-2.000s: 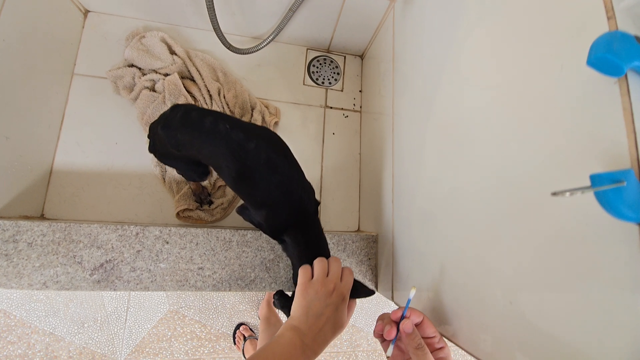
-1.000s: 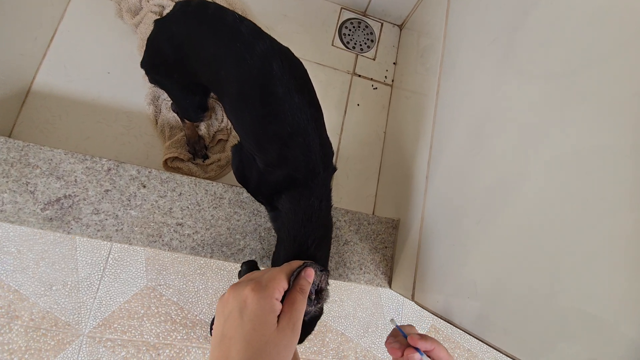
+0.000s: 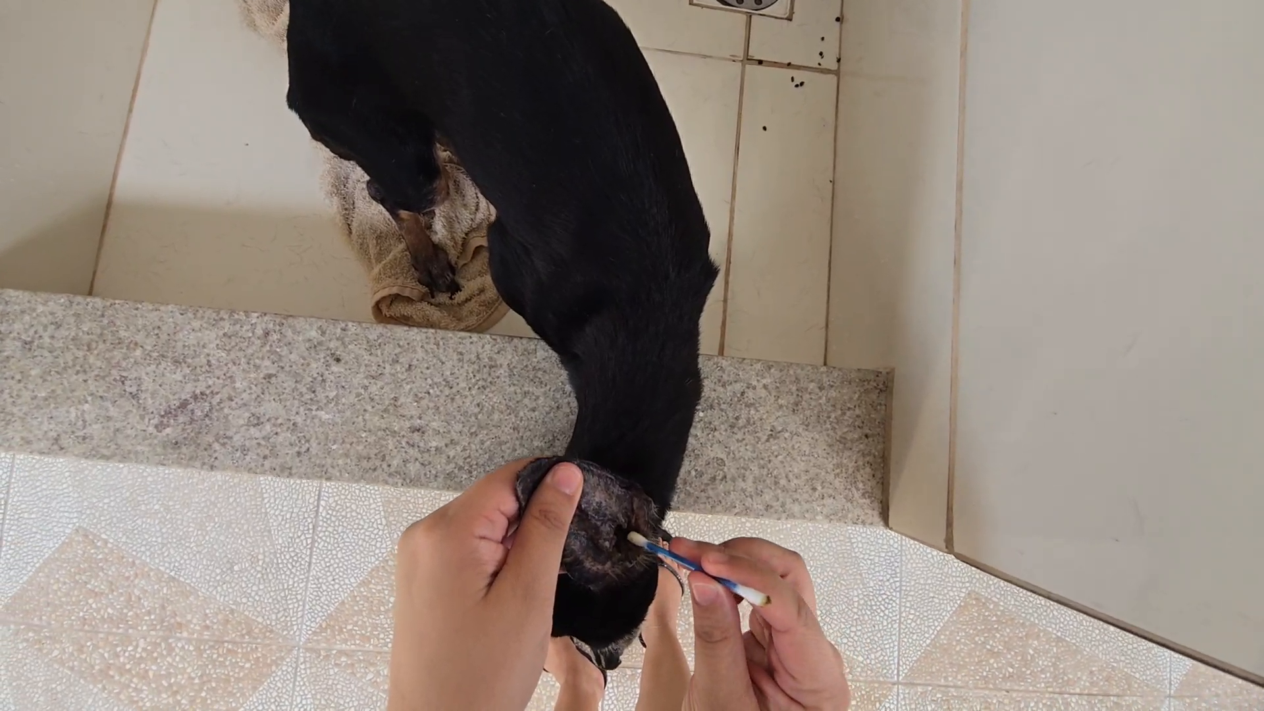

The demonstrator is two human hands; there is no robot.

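Observation:
A black dog (image 3: pixel 592 178) stands with its body over the shower floor and its neck across the granite curb. My left hand (image 3: pixel 484 583) grips the dog's ear flap (image 3: pixel 592 518), folded back so that its inner side shows, the thumb on top. Between thumb and fingers, my right hand (image 3: pixel 755 622) holds a cotton swab with a blue stick (image 3: pixel 699 571). One cotton tip is at the inner side of the ear; whether it touches the skin I cannot tell. The other tip points down to the right.
A beige towel (image 3: pixel 395 267) lies crumpled under the dog's paw. The granite curb (image 3: pixel 247 395) separates the shower floor from the patterned tiles (image 3: pixel 178 592). A floor drain (image 3: pixel 746 5) is at the top edge, a pale wall (image 3: pixel 1116 296) at the right. My feet are below the dog's head.
My right hand has brought the cotton swab from the right up to the dog's ear. My left hand was on the dog's head at first and now holds the ear folded back. The view is closer.

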